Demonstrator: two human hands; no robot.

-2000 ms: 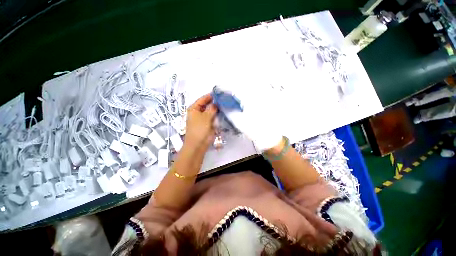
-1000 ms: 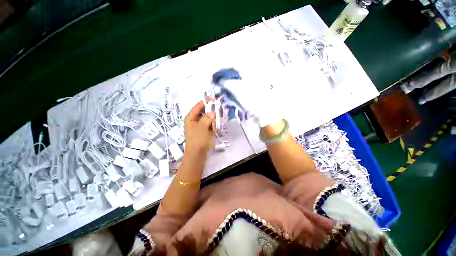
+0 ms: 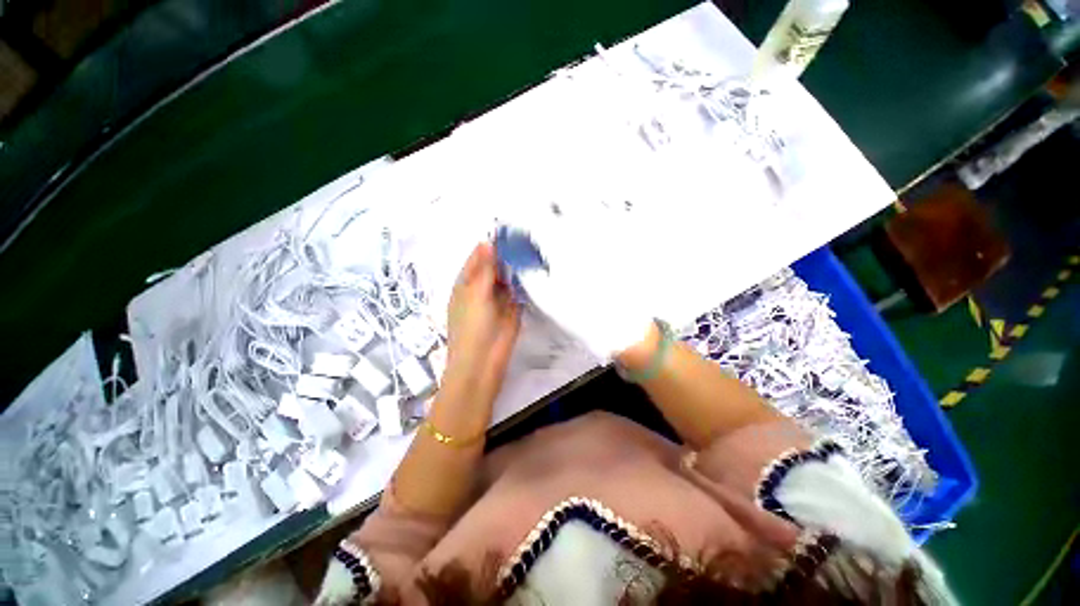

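Observation:
My left hand (image 3: pixel 480 310) is bare, with its fingers at the near edge of a blue cloth (image 3: pixel 519 260). The unit it held is hidden or washed out. My right hand (image 3: pixel 586 310) wears a white glove that blends into the white sheet (image 3: pixel 711 225); its fingers are hard to make out and meet the cloth. The cloth lies between both hands above the sheet. White corded adapters (image 3: pixel 371 375) lie heaped left of my left hand, their looped white cords (image 3: pixel 278 314) trailing toward the far side.
More white cords (image 3: pixel 722 107) lie at the sheet's far right. A whitish bottle (image 3: pixel 802 38) stands beyond them. A blue bin (image 3: pixel 906 391) full of white corded pieces is below the bench at right. A brown stool (image 3: pixel 947 246) and yellow-black floor tape lie beyond.
The cloth, spread over the sheet with white pieces showing in my left hand a second ago, is now bunched between my hands. The view has shifted and turned slightly.

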